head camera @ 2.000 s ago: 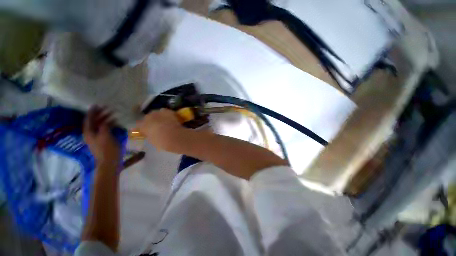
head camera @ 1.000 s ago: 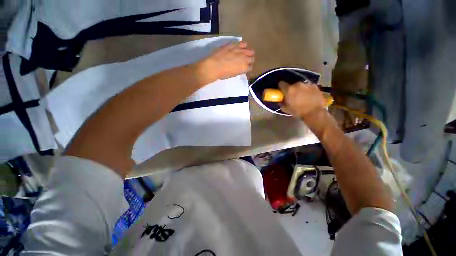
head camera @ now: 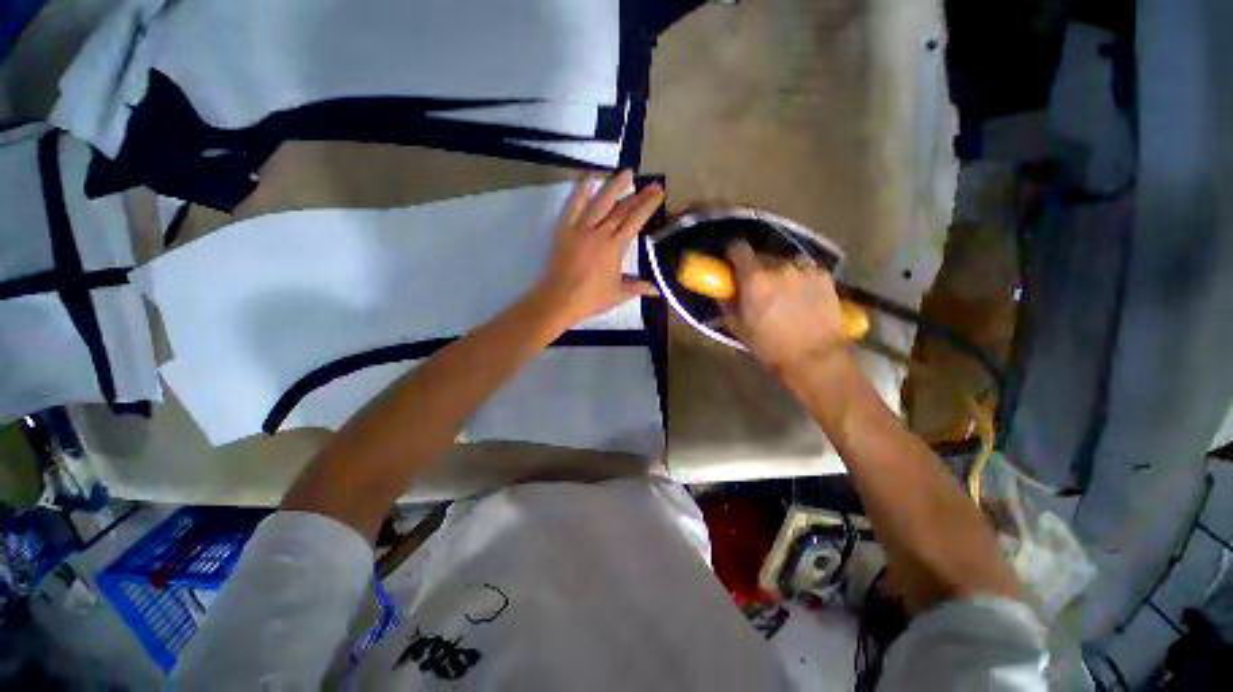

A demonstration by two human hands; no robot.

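A white garment panel point(head camera: 392, 264) lies flat on the beige ironing table point(head camera: 778, 426). A curved dark seam line point(head camera: 358, 362) runs across it, and a dark edge strip point(head camera: 657, 392) runs down its right end. My left hand point(head camera: 592, 257) lies on the panel near that end, fingers spread, gripping nothing visible. My right hand point(head camera: 784, 308) grips the orange-yellow handle of the steam iron point(head camera: 696, 233). The iron's pointed tip faces left, at the dark edge strip. The iron hides part of the strip.
White pieces with dark bands point(head camera: 392, 61) lie at the far side, others with crossing bands point(head camera: 25, 223) at left. A blue basket point(head camera: 149, 581) is on the floor at lower left. A hose point(head camera: 933, 325) trails right from the iron. A grey rounded form point(head camera: 1176, 270) stands at right.
The view has swung from the basket side to face the table. Since one second ago, a dark strip shows at the panel's right end, and the iron's tip has moved onto it.
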